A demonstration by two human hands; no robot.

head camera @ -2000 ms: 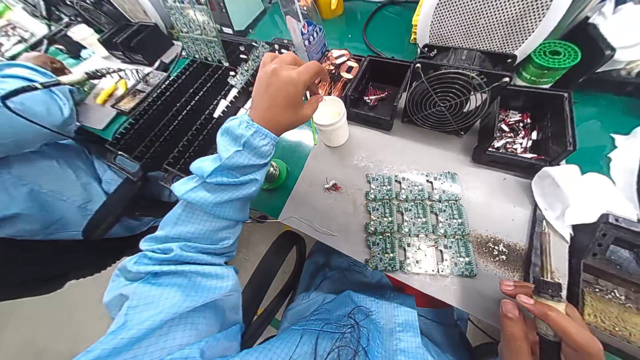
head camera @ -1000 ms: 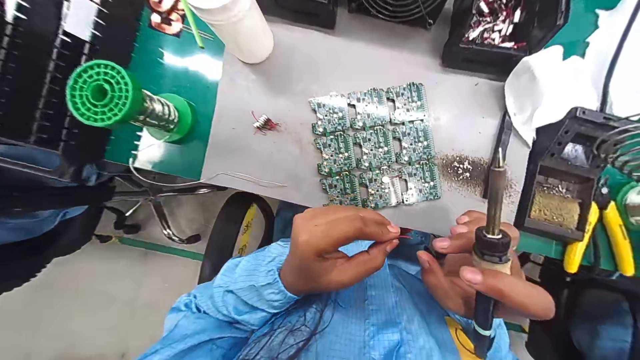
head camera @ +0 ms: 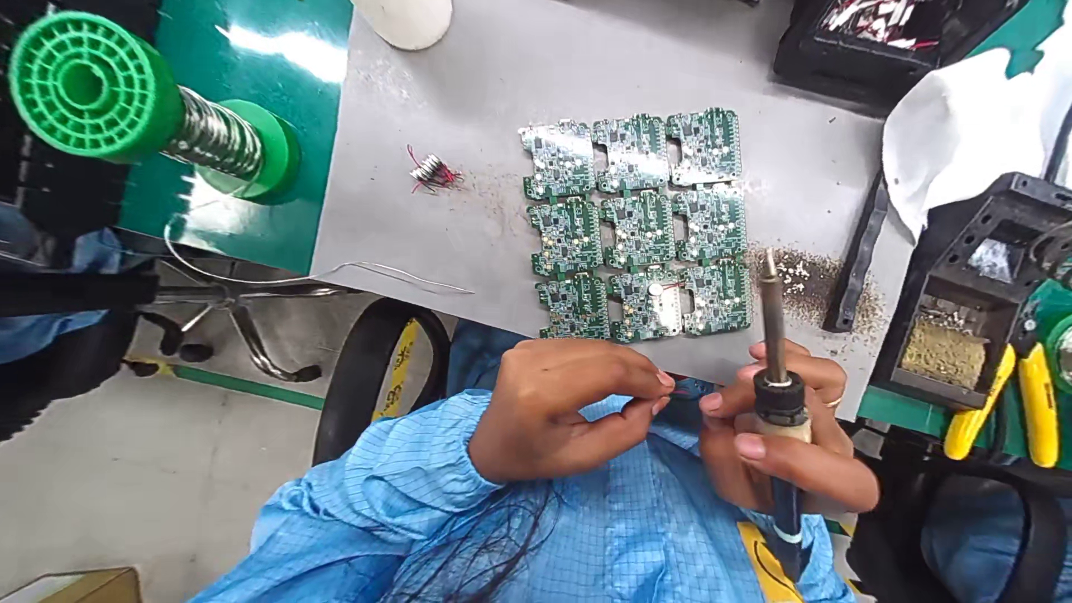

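Note:
My left hand (head camera: 569, 406) is just below the near edge of the grey work mat (head camera: 402, 243). Its thumb and index finger pinch something very small with a bit of red, probably a thin wire, mostly hidden by the fingertips. My right hand (head camera: 787, 435) holds a soldering iron (head camera: 775, 352) upright, its tip pointing away from me. Beyond both hands lies a panel of several joined green circuit boards (head camera: 636, 226); one board in the nearest row bears a round silver part. A small bunch of silver components with red leads (head camera: 431, 172) lies left of the panel.
At left, a green solder wire spool (head camera: 226, 138) trails wire onto the mat. A white container (head camera: 410, 21) stands at the top. To the right are a black parts bin (head camera: 863, 71), white cloth (head camera: 946, 134), black bar (head camera: 858, 260), iron stand with sponge (head camera: 946, 347) and yellow-handled pliers (head camera: 1038, 406).
My left hand has come back from beside the white container to near my right hand. The soldering iron, lower right before, now stands upright before my body. The view has tilted down.

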